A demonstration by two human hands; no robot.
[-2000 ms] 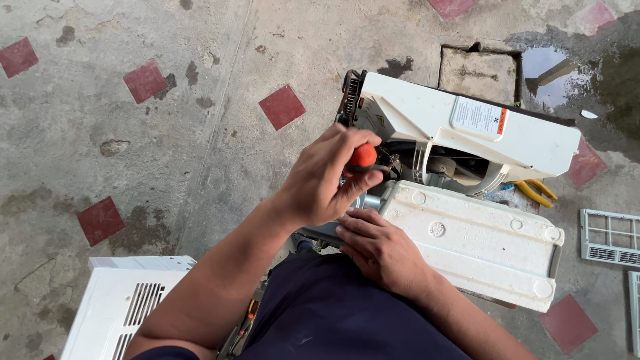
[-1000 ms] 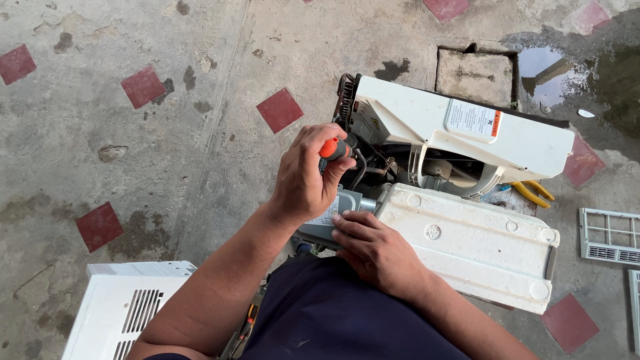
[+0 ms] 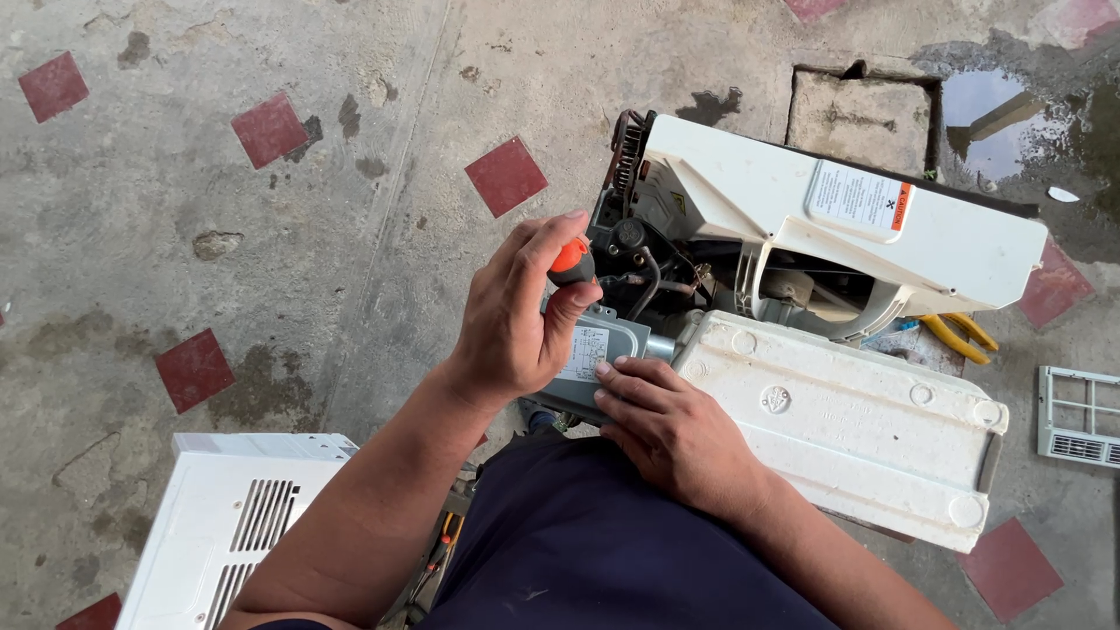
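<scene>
My left hand (image 3: 525, 306) grips a screwdriver by its orange-and-black handle (image 3: 570, 262), above a grey metal box (image 3: 612, 328); the hand hides the lower part of the tool. My right hand (image 3: 669, 424) lies on the right part of the box, fingertips on its top beside a printed label (image 3: 584, 352) and its thumb out of sight. The box adjoins a white foam block (image 3: 840, 429) at its right. Behind them stands an opened air conditioner with a white plastic fan housing (image 3: 945, 236), a black compressor (image 3: 628, 234) and copper pipes (image 3: 652, 278).
A white vented metal casing (image 3: 206, 516) stands at lower left. Yellow-handled pliers (image 3: 958, 337) and a white grille frame (image 3: 1081, 416) lie at right. A puddle (image 3: 993, 114) and a recessed concrete cover (image 3: 862, 122) are at upper right. Tools show beside my dark shirt.
My left hand and the screwdriver have shifted left, and the handle's tilt has changed. More of the grey box and its label shows. My right hand stays on the box.
</scene>
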